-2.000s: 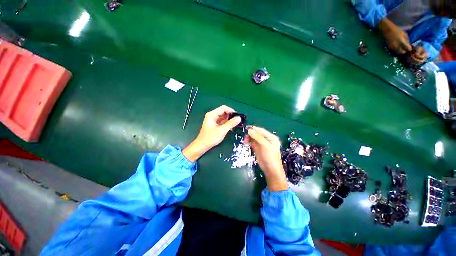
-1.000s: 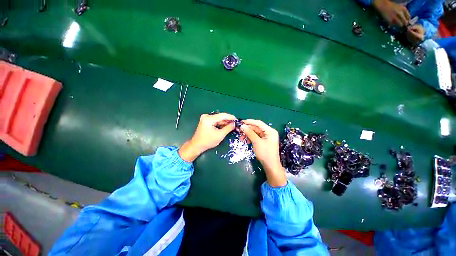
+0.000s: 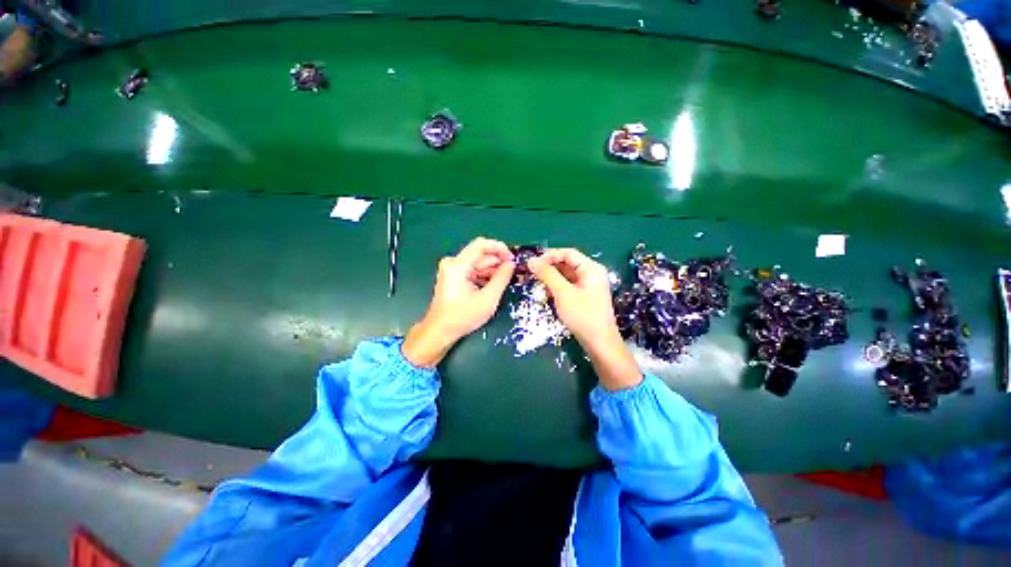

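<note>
A small dark sub-assembly (image 3: pixel 526 264) is held between the fingertips of both hands. My left hand (image 3: pixel 471 290) grips its left side and my right hand (image 3: pixel 577 294) its right side. The fingers hide most of it, so its details cannot be told. A loose heap of small white parts (image 3: pixel 533 326) lies on the green surface just below the hands. A tangled pile of dark sub-assemblies (image 3: pixel 671 305) lies right beside my right hand.
Two more dark piles (image 3: pixel 793 321) (image 3: pixel 926 349) lie farther right. Thin silver tweezers (image 3: pixel 394 246) and a white square (image 3: pixel 350 208) are left of the hands. A red-pink tray (image 3: pixel 67 299) is far left. Single units (image 3: pixel 439 131) (image 3: pixel 637 145) sit on the centre strip. Another white square (image 3: pixel 830 245) is at right.
The view has turned, and the units on the centre strip have shifted left relative to the bench. My hands have come together around the dark sub-assembly and still hold it.
</note>
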